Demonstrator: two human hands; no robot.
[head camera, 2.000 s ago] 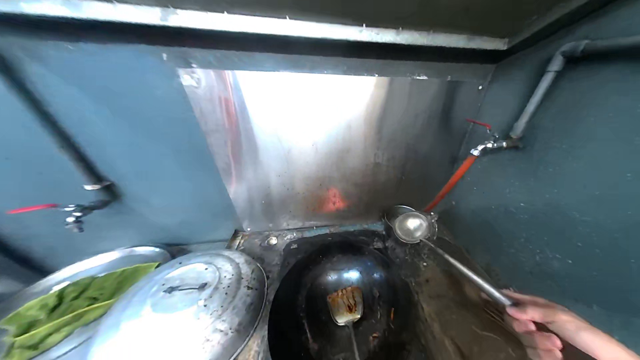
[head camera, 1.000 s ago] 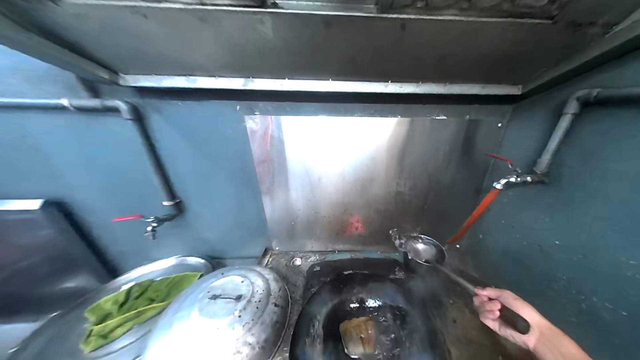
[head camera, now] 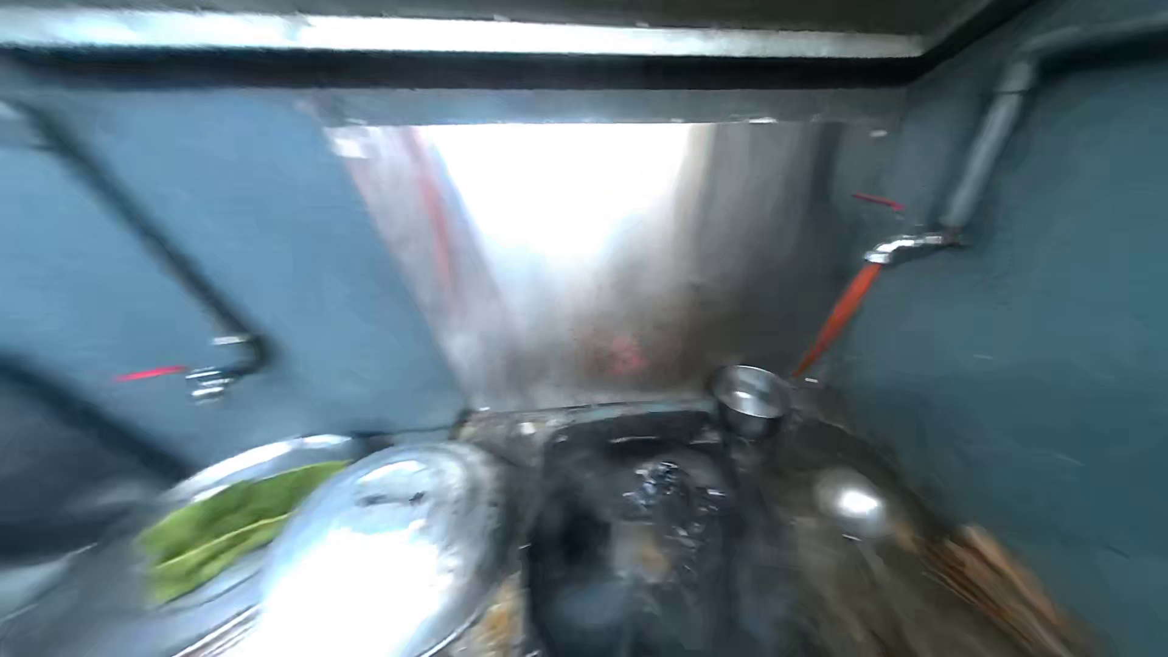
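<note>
Neither my left hand nor my right hand can be made out. A metal ladle (head camera: 853,502), blurred, is over the worktop right of the wok, its handle running down to the bottom edge; whether a hand holds its far end is hidden. In the black wok (head camera: 584,584) liquid (head camera: 671,484) splashes or bubbles, and a pale brown piece (head camera: 643,552), too blurred to name, shows at the middle. Behind and to the right of the wok stands a small metal pot (head camera: 750,392).
A domed metal lid (head camera: 392,538) sits left of the wok. Beyond it are green leaves (head camera: 237,520) on a metal tray (head camera: 274,452). A blurred bundle of thin brown sticks (head camera: 995,584) lies at right. Taps (head camera: 214,379) (head camera: 903,245) project from the walls; an orange hose (head camera: 835,319) hangs from the right one.
My right hand, seen on the ladle's handle before, no longer shows. The ladle's bowl has moved from the small pot toward the right front. Liquid now splashes in the wok. The view has shifted.
</note>
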